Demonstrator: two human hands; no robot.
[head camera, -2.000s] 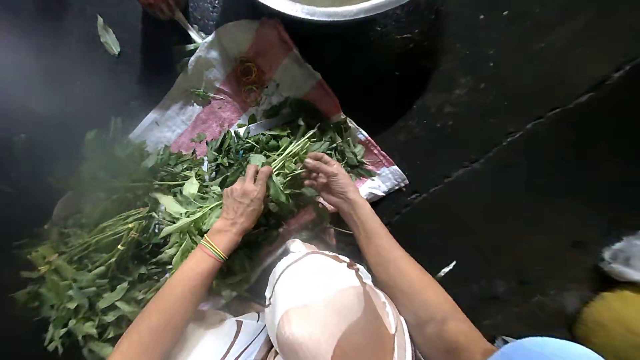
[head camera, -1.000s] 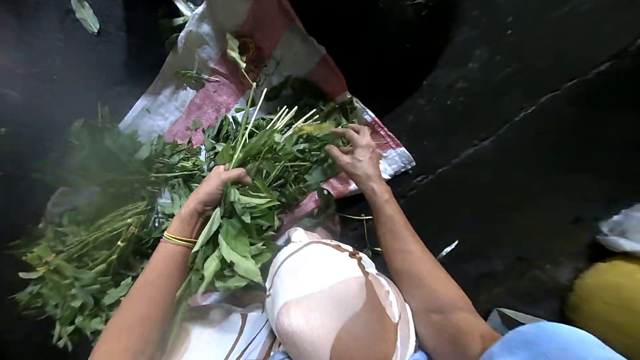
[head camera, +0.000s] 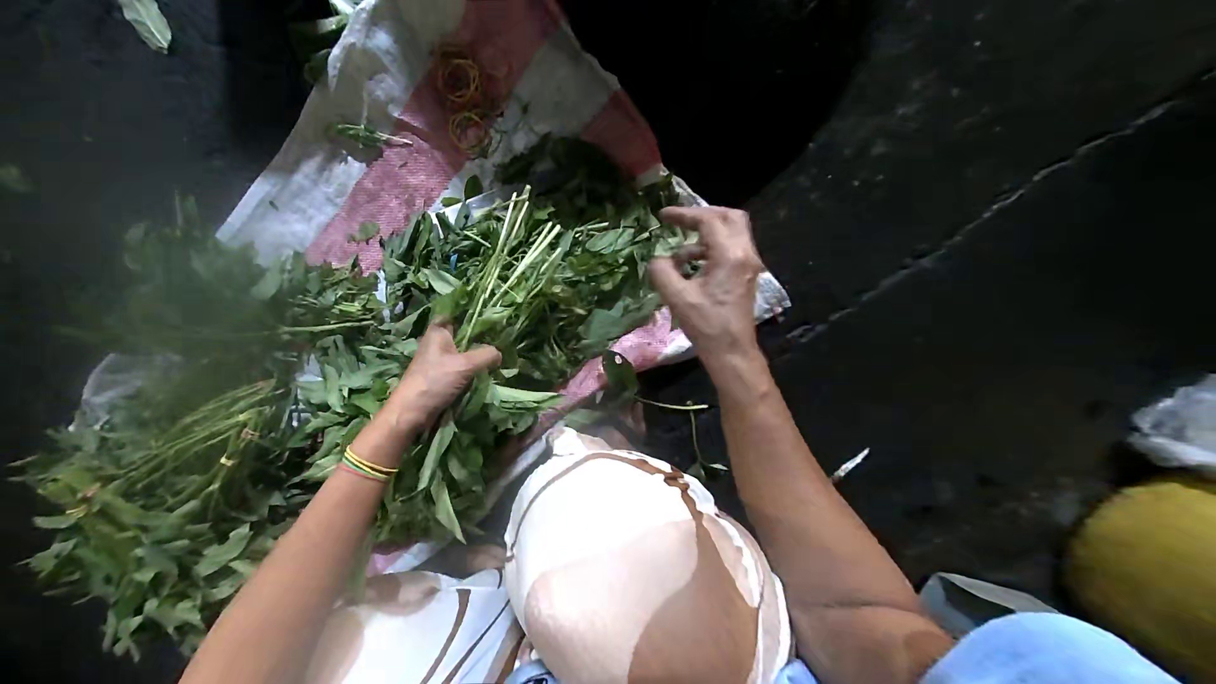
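My left hand (head camera: 446, 369) grips a bunch of leafy green stems (head camera: 499, 275), its pale stalk ends pointing up and its leaves hanging below the fist. Colored bands circle that wrist. Raised over the right edge of the loose greens (head camera: 617, 237), my right hand (head camera: 711, 275) has its fingers apart and curved, with nothing seen between them. The greens lie on a red-and-white woven sack (head camera: 389, 204). Tied bundles of greens (head camera: 171, 465) rest at the left. Rubber bands (head camera: 460, 78) lie near the top of the sack.
Dark, wet-looking floor with a long crack (head camera: 993, 201) extends on the right. A yellow rounded object (head camera: 1149, 551) and a clear plastic bag (head camera: 1183, 423) sit at the right edge. A loose leaf (head camera: 147, 21) lies at the upper left. My knees in patterned cloth (head camera: 617, 541) are close below.
My left hand, gripping stems a second ago, has shifted slightly with the bunch still held. My right hand has lifted off the greens, where its fingers were among the stems.
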